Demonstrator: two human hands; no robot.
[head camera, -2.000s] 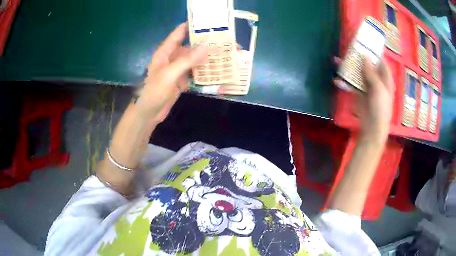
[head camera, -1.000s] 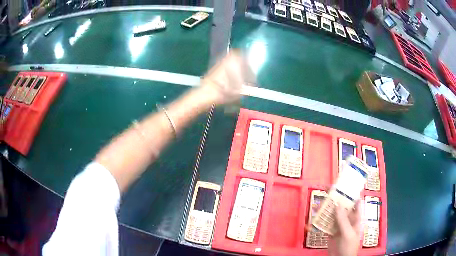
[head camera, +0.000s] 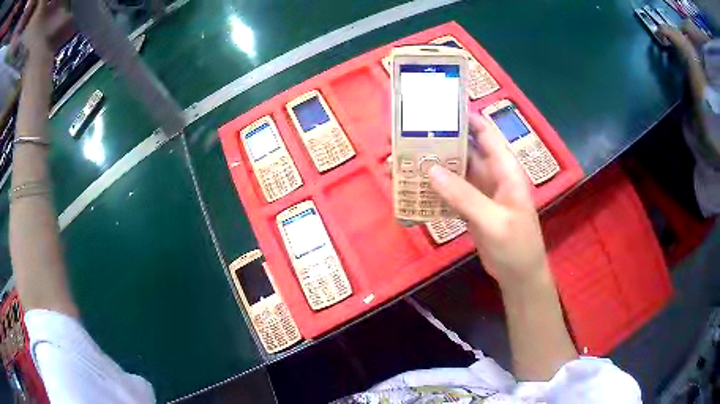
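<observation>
My right hand (head camera: 505, 209) holds a gold keypad phone (head camera: 430, 185) upright above the red tray (head camera: 367, 297). Its screen is lit white with dark blue bars, and my thumb lies on the navigation key. Several gold phones lie in the tray, among them a lit one at the lower left (head camera: 314, 254) and a blue-screened one (head camera: 320, 130). The held phone partly hides others. Another phone with a black screen (head camera: 266, 301) lies on the green bench against the tray's left side. My left hand (head camera: 41, 35) is blurred at the top left edge; its fingers are unclear.
The green bench (head camera: 142, 237) has a pale strip across it. A small device (head camera: 85, 113) lies at the upper left. Another person's hand (head camera: 680, 43) and sleeve show at the upper right, near more items. A red stool (head camera: 612, 264) stands below the bench at right.
My left hand has moved away to the far upper left. My right hand has raised its phone over the tray, screen towards the camera, thumb now on the navigation key. The view has turned.
</observation>
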